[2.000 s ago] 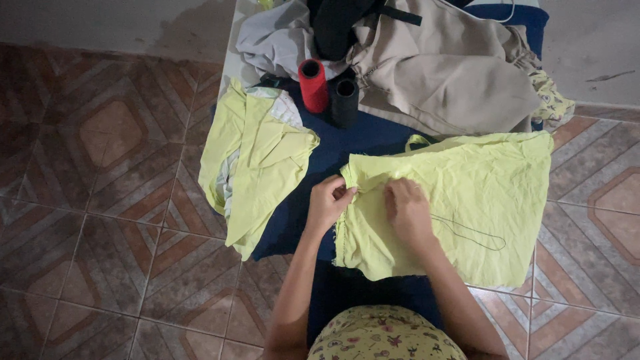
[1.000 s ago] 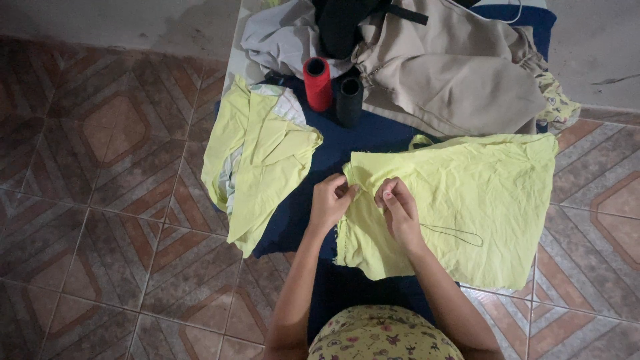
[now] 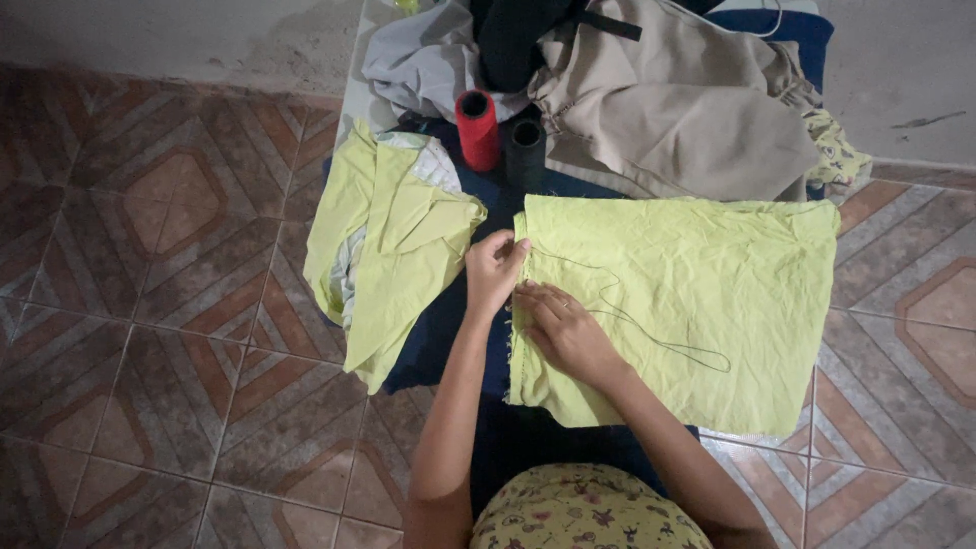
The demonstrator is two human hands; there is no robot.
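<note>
A piece of yellow-green fabric (image 3: 686,305) lies spread over dark blue cloth in front of me. My left hand (image 3: 494,267) pinches its left edge between thumb and fingers. Just below, my right hand (image 3: 564,324) rests on the same edge, fingers extended and pressed on the fabric. A long dark thread (image 3: 663,343) runs from near the left hand and loops across the fabric. A line of dark stitches follows the frayed left edge. No needle can be made out.
Another yellow-green fabric piece (image 3: 412,267) lies at the left. Behind stand a red thread cone (image 3: 478,137) and a dark thread cone (image 3: 525,156). Beige cloth (image 3: 679,114), grey cloth (image 3: 423,57) and black cloth (image 3: 511,46) are heaped at the back. Tiled floor (image 3: 175,305) surrounds this.
My right hand has come down from a raised pinch to lie on the left edge. The fabric's folded upper left part now lies flatter, and the thread loop has shifted.
</note>
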